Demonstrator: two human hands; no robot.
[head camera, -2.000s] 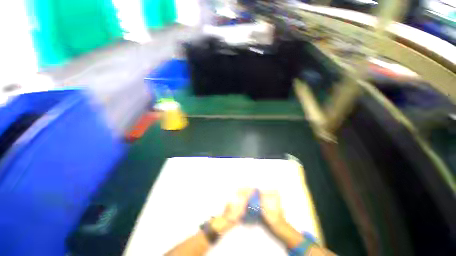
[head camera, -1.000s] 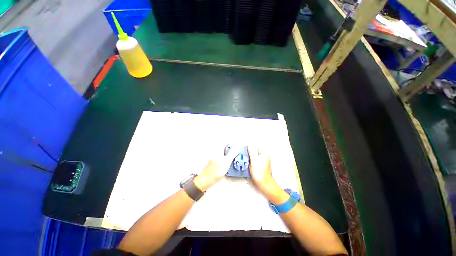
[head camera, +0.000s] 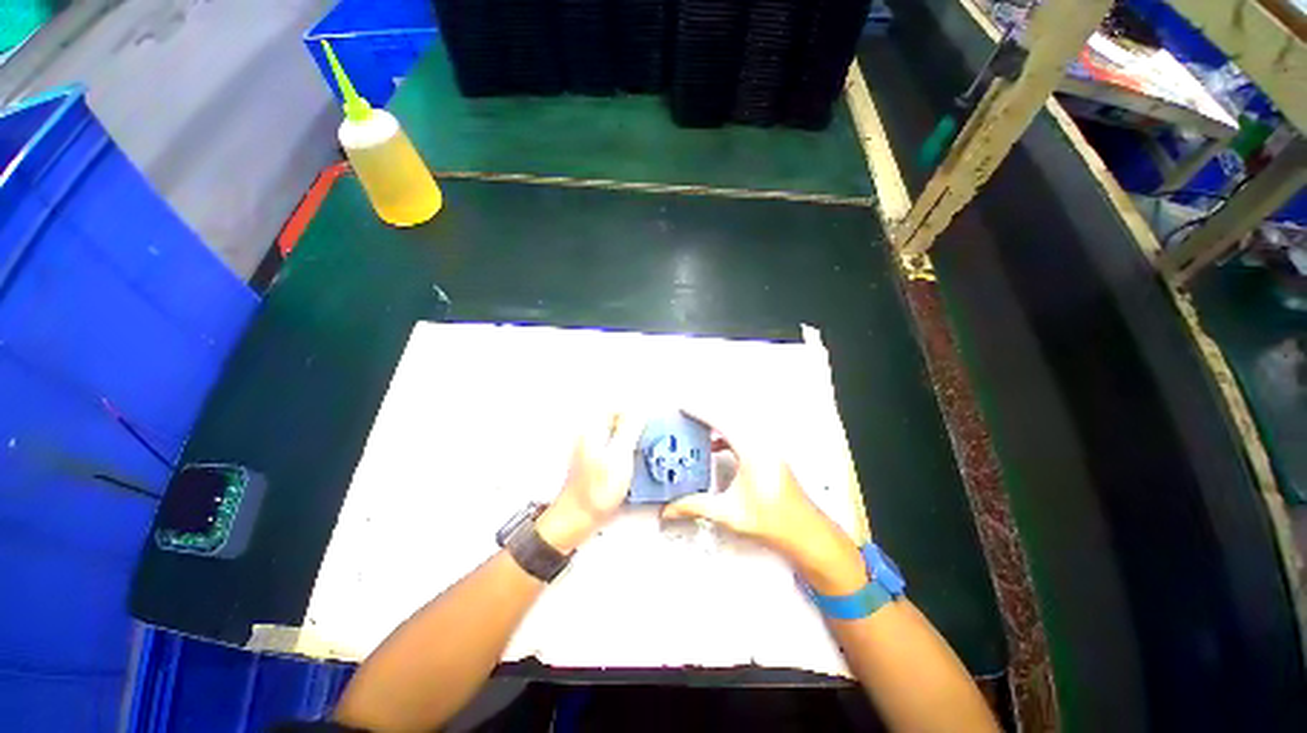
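A blue-grey housing (head camera: 671, 457) is held above the white work sheet (head camera: 430, 473), its face with the round centre detail turned up to the camera. My left hand (head camera: 594, 476) grips its left side. My right hand (head camera: 760, 494) holds its right side and lower edge, with fingers curled around the right corner. The fingertips behind the housing are hidden. A watch is on my left wrist and a blue band on my right wrist.
A yellow squeeze bottle (head camera: 390, 172) stands at the bench's far left. A black device with green markings (head camera: 204, 508) lies at left. Black tray stacks (head camera: 645, 50) stand at the far end. A blue crate (head camera: 115, 329) is left, the conveyor belt (head camera: 1089, 358) right.
The view was blurred and higher, then tilted down onto the bench. The housing has turned so its round detail faces up more fully. My right hand has opened outward and shifted right around its edge.
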